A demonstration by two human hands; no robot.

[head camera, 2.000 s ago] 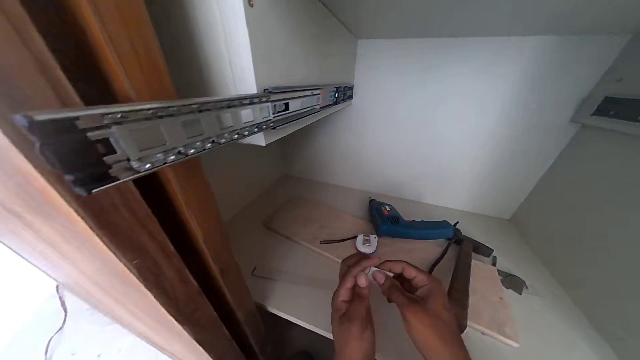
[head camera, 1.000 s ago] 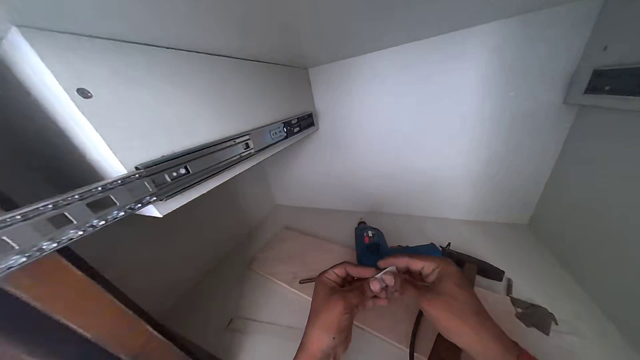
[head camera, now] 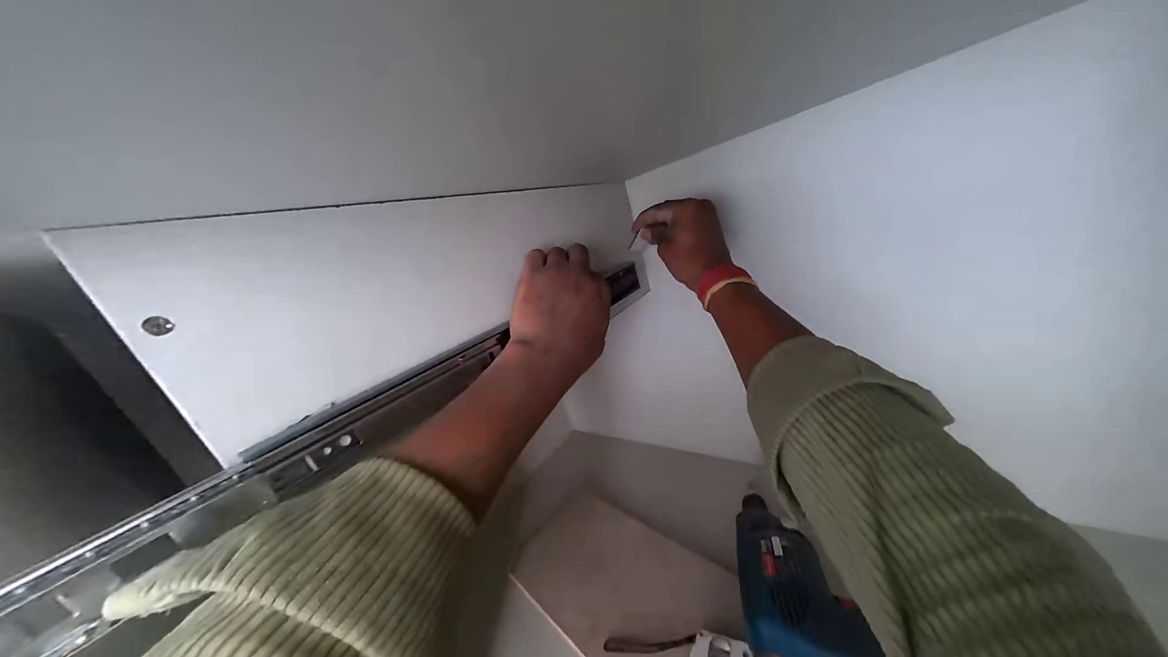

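A metal drawer slide (head camera: 411, 394) runs along the lower edge of a white side panel (head camera: 365, 274), its rail extended toward the lower left. My left hand (head camera: 561, 306) rests over the slide near its rear end, fingers curled against the panel; whether it grips the rail is hidden. Close to the back corner, my right hand (head camera: 684, 239) pinches a small thin pale piece (head camera: 638, 241) between thumb and fingers, just above the slide's rear end. What exactly the piece is cannot be told.
A blue power drill (head camera: 785, 575) lies on the cabinet floor beneath my right forearm. Beside it are a wooden board (head camera: 630, 566), a white tape measure (head camera: 721, 644) and a dark strap. A round fitting (head camera: 158, 326) sits in the side panel's front part. The back wall stands close on the right.
Both hands have moved up from above the cabinet floor, where they were together around a small pale thing, to the slide's rear end and the back corner. The view has shifted considerably.
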